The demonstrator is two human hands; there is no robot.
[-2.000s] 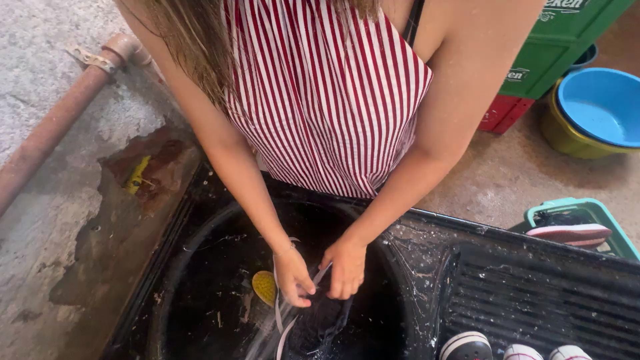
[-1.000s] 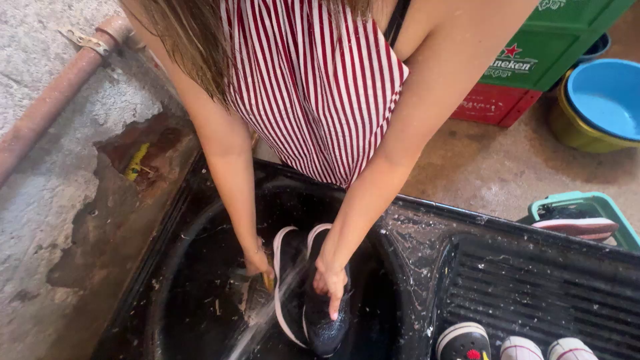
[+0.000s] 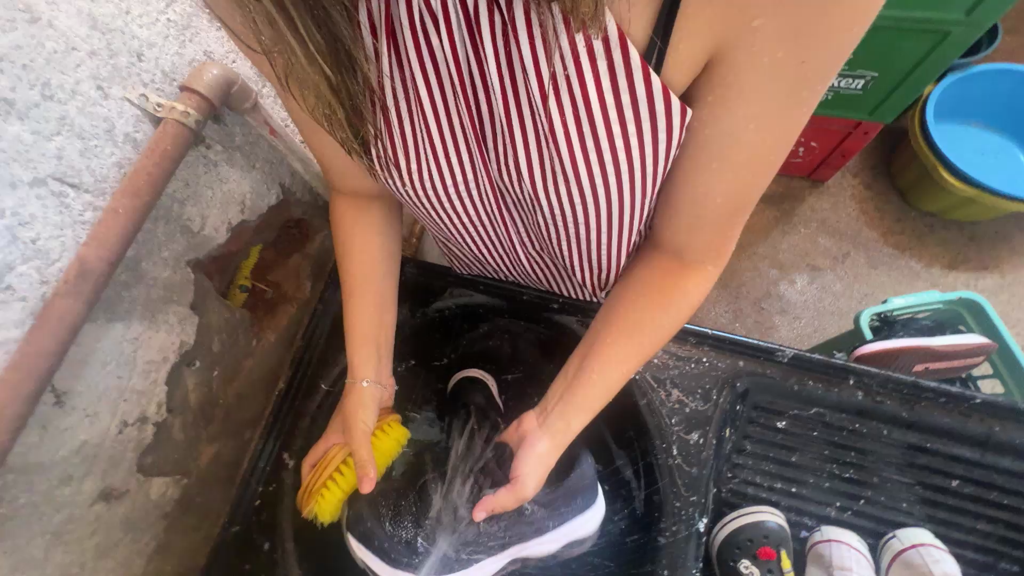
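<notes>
My right hand (image 3: 352, 444), at image left, grips a scrub brush (image 3: 356, 468) with yellow bristles and a wooden-looking back. Beside it, a dark sneaker (image 3: 552, 500) with a white sole lies sideways over the round black basin (image 3: 656, 464). My left hand (image 3: 524, 464), at image right, holds this sneaker at its opening, thumb outside and fingers partly hidden. A stream of water (image 3: 452, 512) runs onto the upper. The bristles are close to one end of the sneaker. Behind it shows a dark item with a pale rim (image 3: 476, 384), seemingly another shoe.
A ribbed drainboard (image 3: 864, 456) at right holds a black clog (image 3: 752, 540) and white-toed shoes (image 3: 840, 552). Beyond are a green basket (image 3: 920, 304) with a shoe, crates (image 3: 888, 72) and a blue basin (image 3: 976, 128). A pipe (image 3: 104, 240) runs along the left wall.
The brush lay in the basin two seconds ago; now my right hand holds it up beside the sneaker. The sneaker has turned from lengthwise to crosswise, with my left hand at its opening.
</notes>
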